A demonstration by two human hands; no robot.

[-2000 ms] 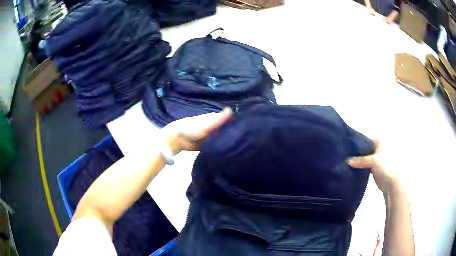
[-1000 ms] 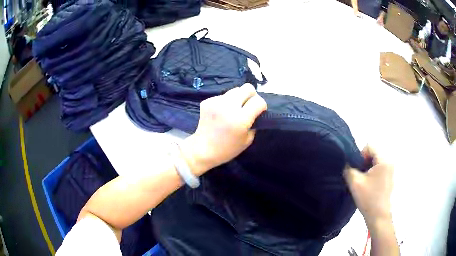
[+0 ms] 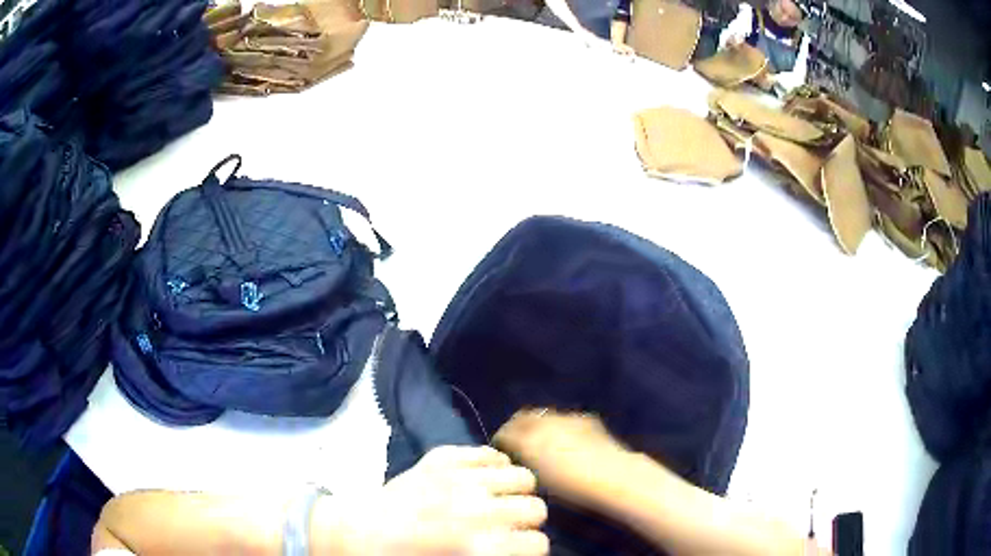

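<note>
A dark navy backpack (image 3: 587, 315) lies open in front of me, its smooth lining showing. A loose toothed zipper edge (image 3: 404, 380) stands up at its left side. My left hand (image 3: 473, 505) is closed on the dark cloth below that edge, with a pale band on the wrist. My right hand (image 3: 554, 440) is blurred and reaches over the lining beside my left hand; its fingers are partly hidden, and I cannot tell if they hold anything. A thin thread shows near the hands.
A finished backpack (image 3: 255, 293) with pale blue zipper pulls lies at left. Navy stacks stand at left (image 3: 54, 272) and right (image 3: 951, 348). Brown bag pieces (image 3: 685, 143) lie at the far side. A dark phone (image 3: 848, 534) is at lower right. People are at the far edge.
The view has swung right. The backpack has been opened wide, showing its lining. My left hand has moved down its left side, and my right hand has left the right edge and come across.
</note>
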